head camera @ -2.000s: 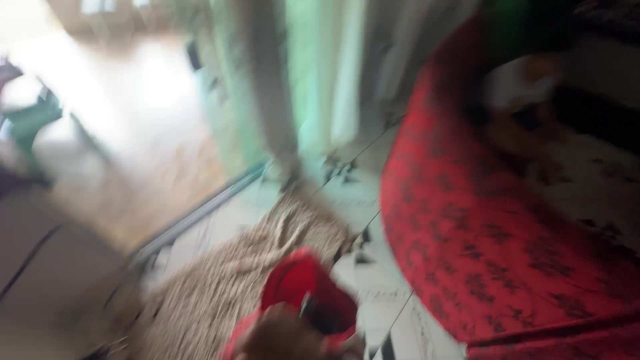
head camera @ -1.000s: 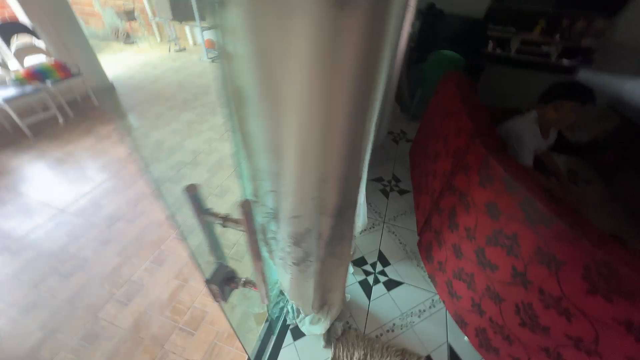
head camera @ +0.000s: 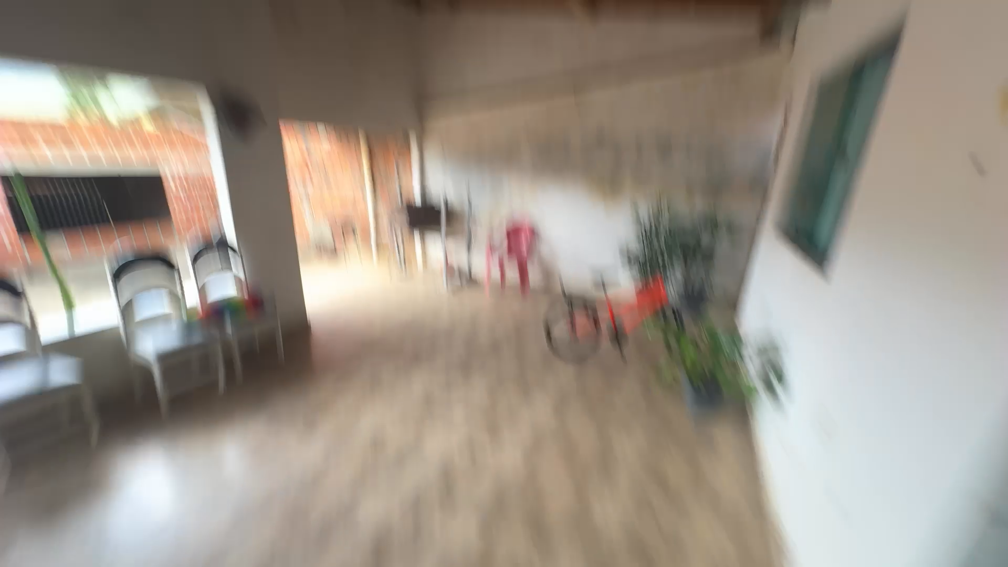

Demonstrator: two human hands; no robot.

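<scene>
Neither my left hand nor my right hand shows in the head view, so what they hold or touch is hidden. The picture is motion-blurred. A red bicycle [head camera: 614, 319] stands on the tiled floor [head camera: 441, 449], right of the middle. Just right of it are a tall leafy plant [head camera: 673, 244] and a lower potted plant [head camera: 709, 366] close to the white wall. Farther back, a pink-red plastic chair [head camera: 520, 248] stands near the far wall.
Along the left side stand several metal-framed chairs [head camera: 169, 339], with a multicoloured item [head camera: 228, 309] on one seat. A pillar [head camera: 256, 220] rises behind them, beside a bright opening. The right wall [head camera: 890, 315] holds a window [head camera: 843, 150].
The view has swung from the indoor doorway, curtain and red patterned sofa to the covered tiled area. A hand near a red object showed two seconds ago; neither shows now.
</scene>
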